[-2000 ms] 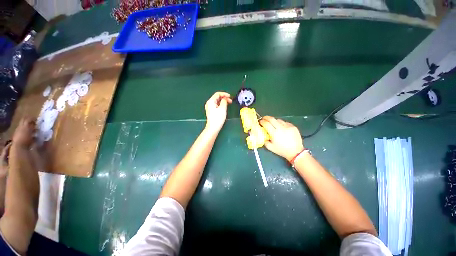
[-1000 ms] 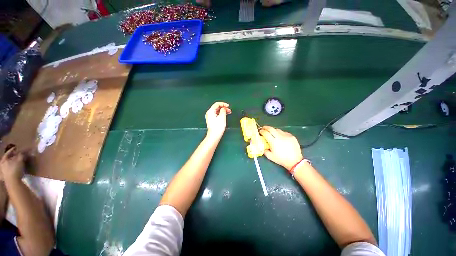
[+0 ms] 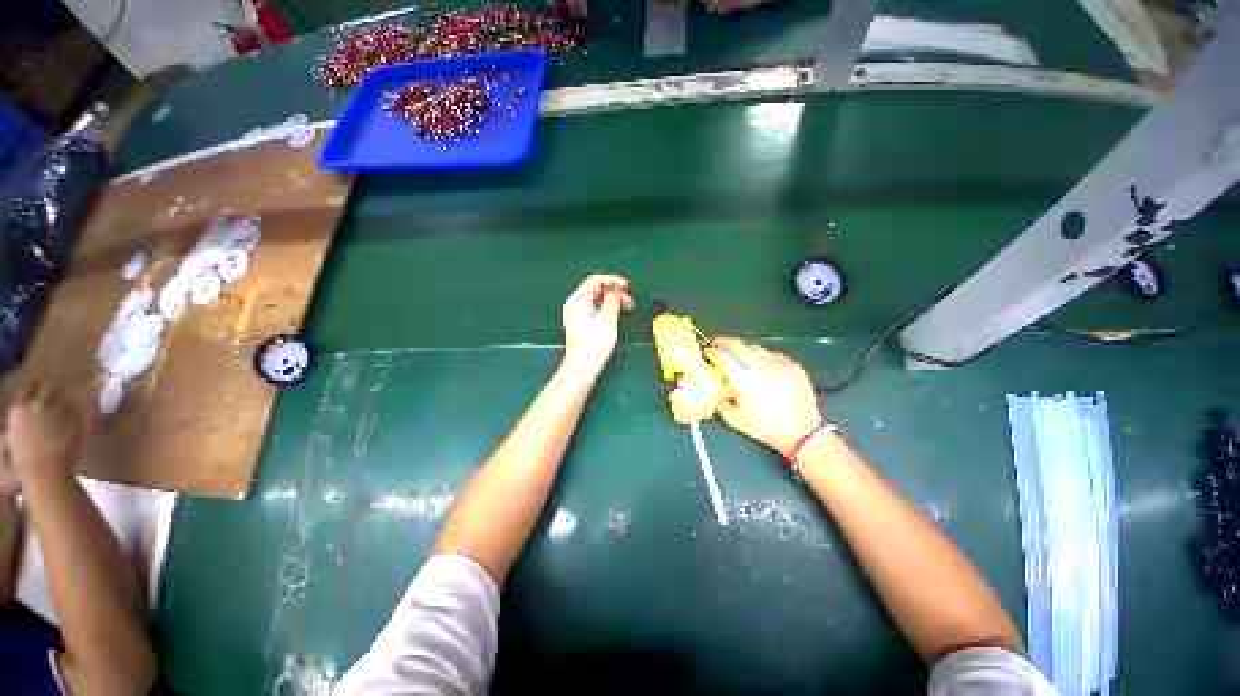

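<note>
My right hand [image 3: 766, 390] is closed around the yellow hot glue gun [image 3: 684, 370], its dark nozzle pointing away from me. A translucent white glue stick [image 3: 709, 473] sticks out of its rear. My left hand [image 3: 596, 320] is raised left of the nozzle, fingers curled with the tips near each other; I cannot tell whether it holds anything. One round black-and-white unit [image 3: 820, 282] lies on the green surface beyond and right of the gun. Another round unit [image 3: 284, 359] lies at the brown board's right edge. Neither touches my hands.
White discs [image 3: 132, 340] lie on the brown board [image 3: 204, 456]. A blue tray [image 3: 347, 146] holds red components. A white post [image 3: 1088, 245] stands right, with more round units beside it. Pale glue sticks [image 3: 1068, 544] and dark parts [image 3: 1221, 517] lie right. Another person's arm [image 3: 84, 571] is at left.
The round unit near the nozzle has moved right, away from my left hand. Another unit has appeared at the board's edge. My hands and the glue gun have barely moved.
</note>
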